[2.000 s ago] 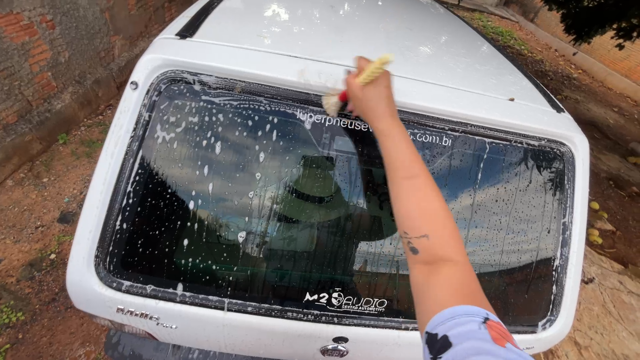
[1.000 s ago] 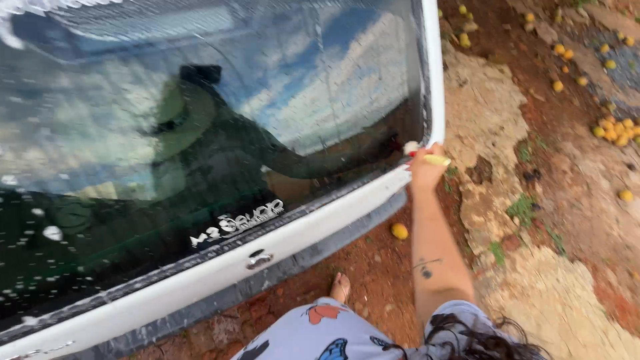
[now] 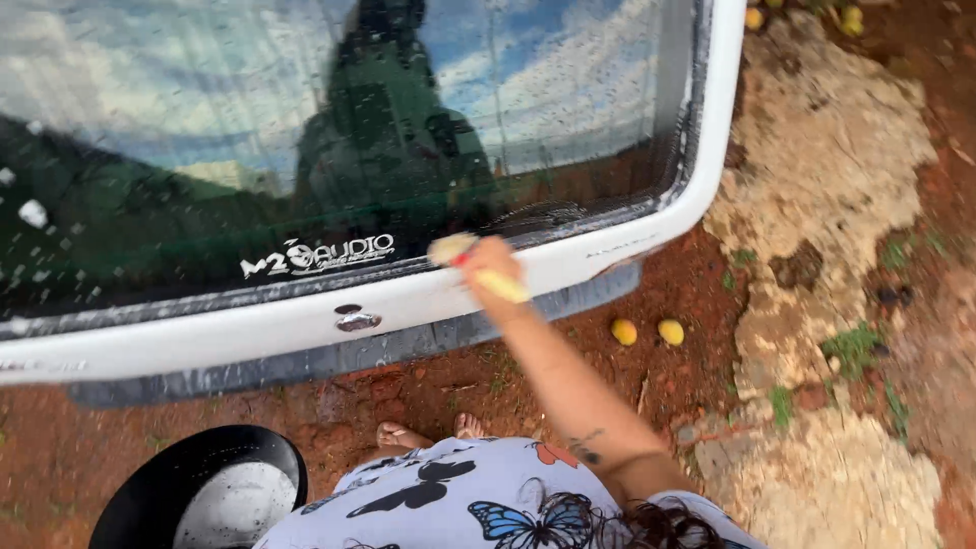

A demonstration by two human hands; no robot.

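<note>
My right hand grips a brush with pale bristles, a red band and a yellowish handle. Its bristles are at the lower edge of the car's rear window, right of the white decal on the glass. Water drops and streaks cover the glass, with some foam at the left, and the dark rubber seal runs along the bottom. Below it lies the white tailgate with a round lock and emblem. My left hand is not in view.
A black bucket with foamy water stands on the red soil at the lower left. The grey bumper juts out below the tailgate. My bare feet are behind the car. Yellow fruits and rough pale rock lie at the right.
My right hand with the brush has gone from the window's top edge to its lower right corner, then left along the bottom edge. The view has tilted down, and the bucket has come into sight.
</note>
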